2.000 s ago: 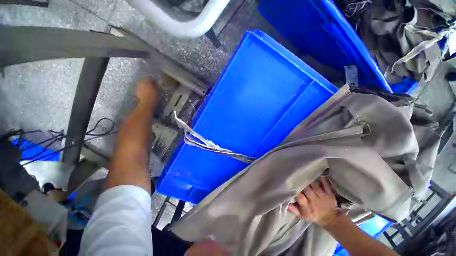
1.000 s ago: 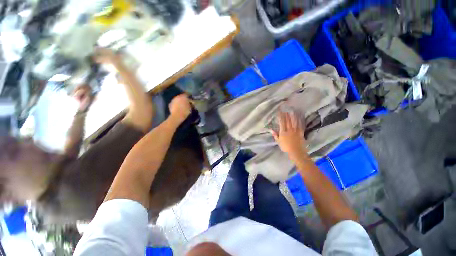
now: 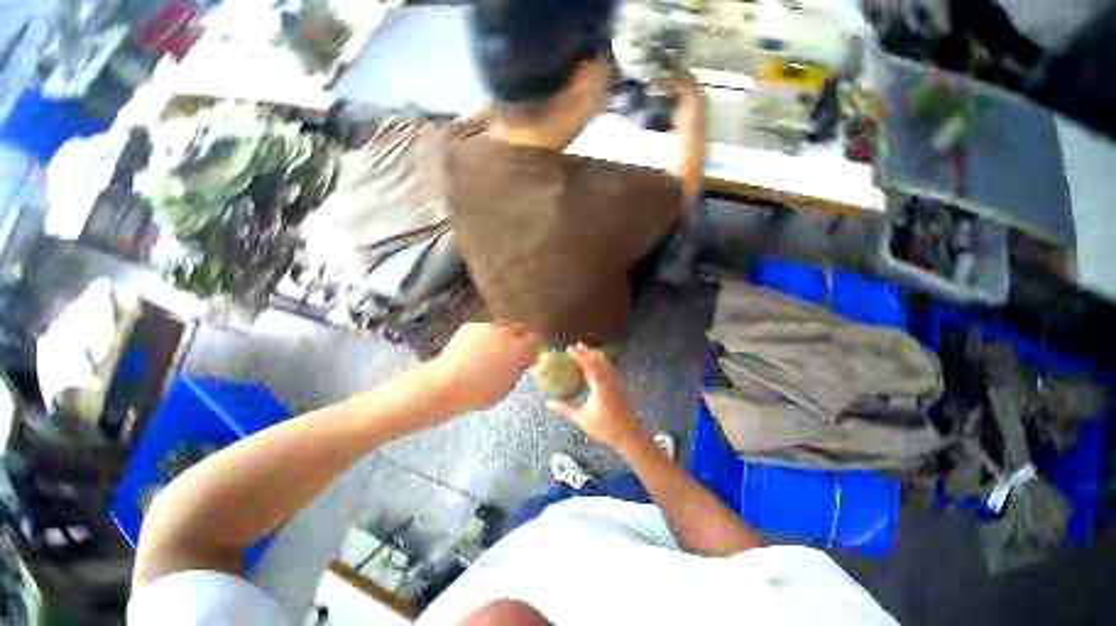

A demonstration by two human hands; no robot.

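Observation:
A small rounded tan-brown object [image 3: 559, 373], possibly the oil bottle, is in front of me near the middle of the view. My right hand [image 3: 601, 400] holds it from its right side with thumb and fingers. My left hand [image 3: 492, 362] is curled just left of it, close to or touching it. Whether its fingers grip part of the object is hidden.
A person in a brown top [image 3: 539, 232] sits just ahead at a white sewing table [image 3: 783, 171]. Grey-beige pieces [image 3: 820, 367] lie on blue bins [image 3: 802, 508] at right. Cloth piles [image 3: 233, 196] are at left; another blue bin [image 3: 184, 428] stands lower left.
My right hand has left the grey-beige pieces and now holds the tan-brown object. My left hand has come beside it. The view has turned, with the bins now farther right and the person ahead.

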